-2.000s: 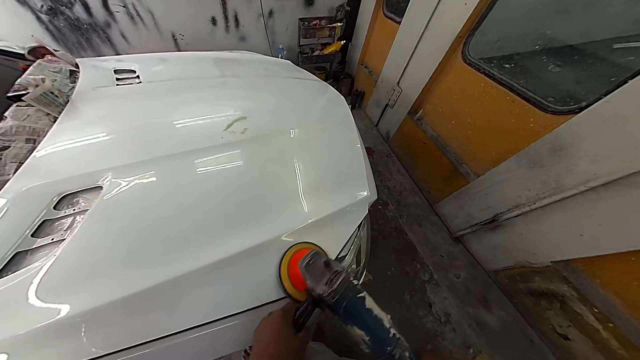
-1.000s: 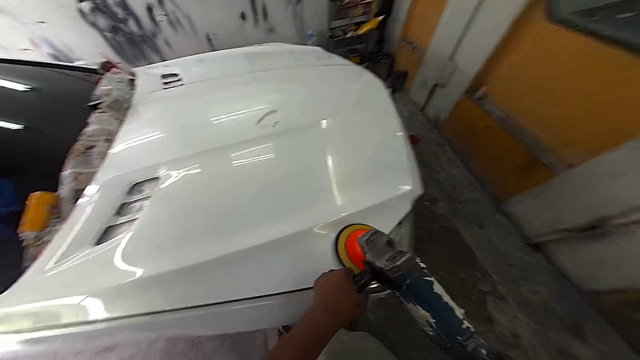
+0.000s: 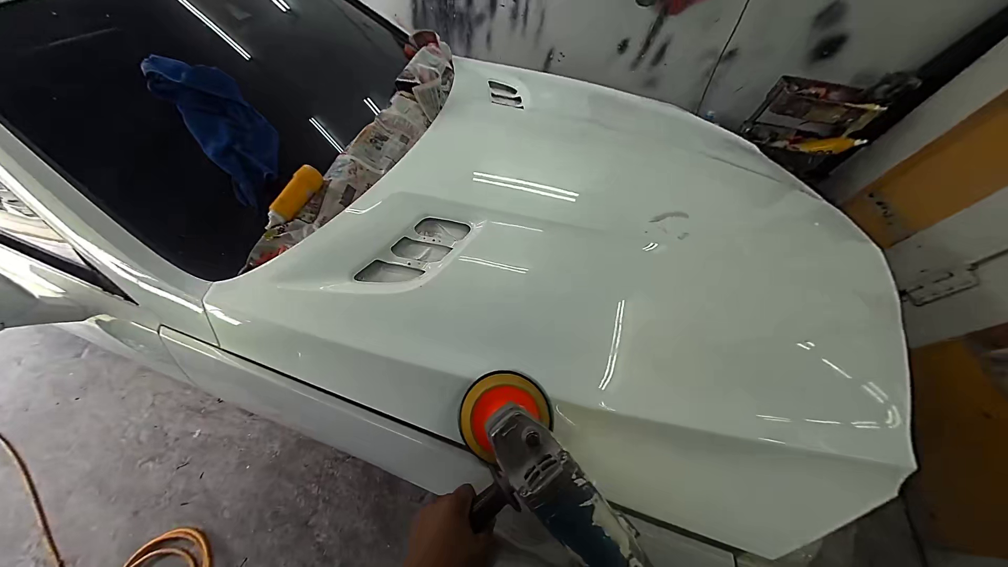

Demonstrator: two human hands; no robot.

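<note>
My left hand [image 3: 449, 524] grips the black side handle of a rotary polisher [image 3: 551, 488] at the bottom of the view. The polisher's round pad [image 3: 504, 405], orange in the middle with a yellow ring and dark rim, lies against the white car hood [image 3: 709, 315] near its side edge. Its blue body, with worn pale patches, runs down to the lower right. My right hand is outside the view. A pale mark [image 3: 669, 224] shows on the hood, and a vent opening [image 3: 421, 250] lies left of its middle.
Crumpled newspaper [image 3: 378, 146] lines the hood's rear edge. A yellow bottle [image 3: 295, 193] and a blue cloth [image 3: 216, 118] lie by the dark windshield [image 3: 94, 110]. An orange hose or cord [image 3: 177, 539] is on the concrete floor [image 3: 228, 465]. A cluttered shelf [image 3: 819, 114] stands near the wall.
The polisher and my left hand have moved along the hood's side edge, from near the front corner toward the windshield. The view has swung toward the windshield.
</note>
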